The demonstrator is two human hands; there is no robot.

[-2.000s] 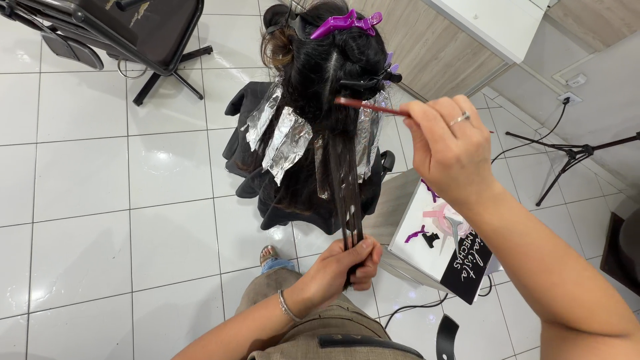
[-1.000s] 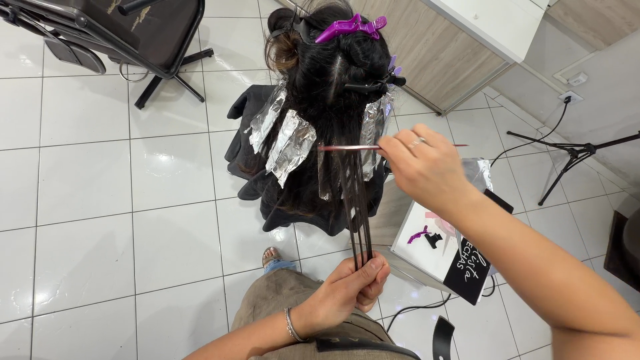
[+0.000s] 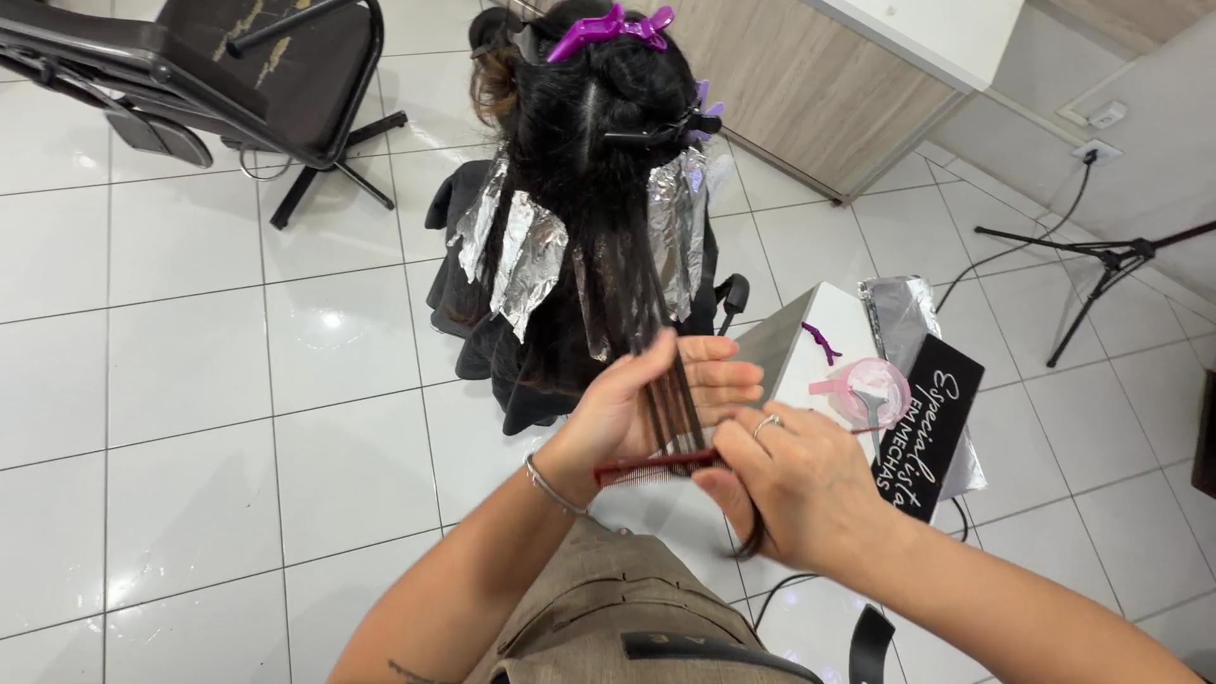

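Observation:
A seated person's dark hair (image 3: 570, 142) is parted at the back and held up by a purple clip (image 3: 608, 30) and a black clip (image 3: 655, 133). Foil strips (image 3: 532, 252) hang at both sides over a black cape (image 3: 465, 218). A thin section of hair (image 3: 655, 285) stretches down toward me. My left hand (image 3: 655, 389) is spread around it, palm up, fingers apart, the strands lying across the palm. My right hand (image 3: 793, 475) holds a red comb (image 3: 655, 467), its teeth at the strands just below my left hand; hair ends curl beneath my right hand.
To the right, a white cart (image 3: 798, 351) bears a pink bowl (image 3: 879, 391) with a brush in it, a small purple clip (image 3: 822, 344), foil sheets (image 3: 898, 299) and a black lettered sign (image 3: 936, 418). A black chair (image 3: 294, 85) stands at upper left, a tripod stand (image 3: 1111, 256) at right.
My right hand has come down with the comb from the upper hair to beside my left hand. My left hand, closed on the lower strands before, has moved up and its fingers have spread.

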